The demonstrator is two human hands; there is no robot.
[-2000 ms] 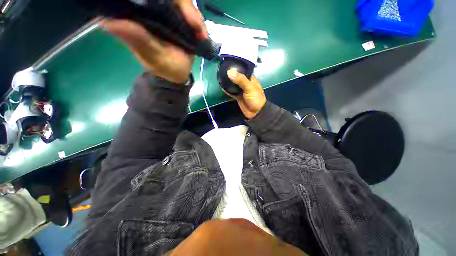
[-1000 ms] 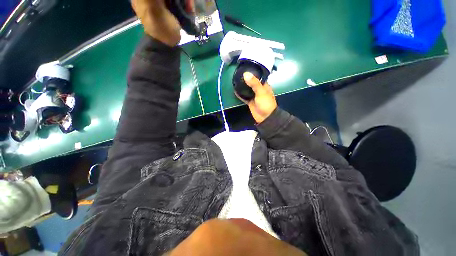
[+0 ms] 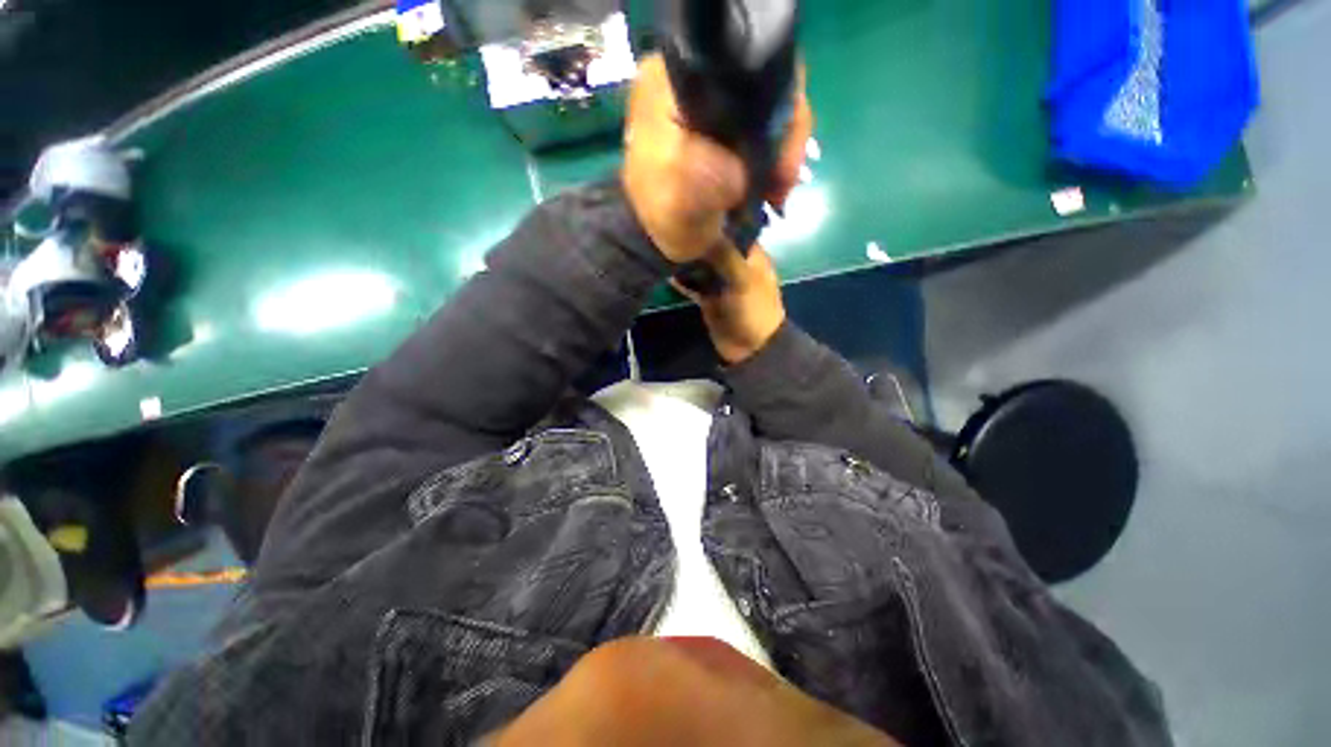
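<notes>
My left hand [image 3: 686, 175] is wrapped around the thick black electric screwdriver [image 3: 730, 66], which points down towards my right hand. My right hand [image 3: 747, 310] is at the bench's front edge, its fingers on the black round head [image 3: 701, 277] of a dome camera. Only a small dark part of that head shows. My left hand and the screwdriver hide most of the camera and the screwdriver's tip. The white tail cable [image 3: 632, 355] hangs down in front of my shirt.
The silver-white screw feeder [image 3: 558, 66] stands at the rear of the green bench [image 3: 350, 190]. Several white-and-black cameras [image 3: 73, 270] with open wiring lie at the left. A blue bin [image 3: 1168, 88] is at the right end. A black stool [image 3: 1048, 474] stands at the right, below the bench.
My left hand has moved from the feeder right and down with the screwdriver, over the camera. My right hand stays at the black head. The white body is now hidden.
</notes>
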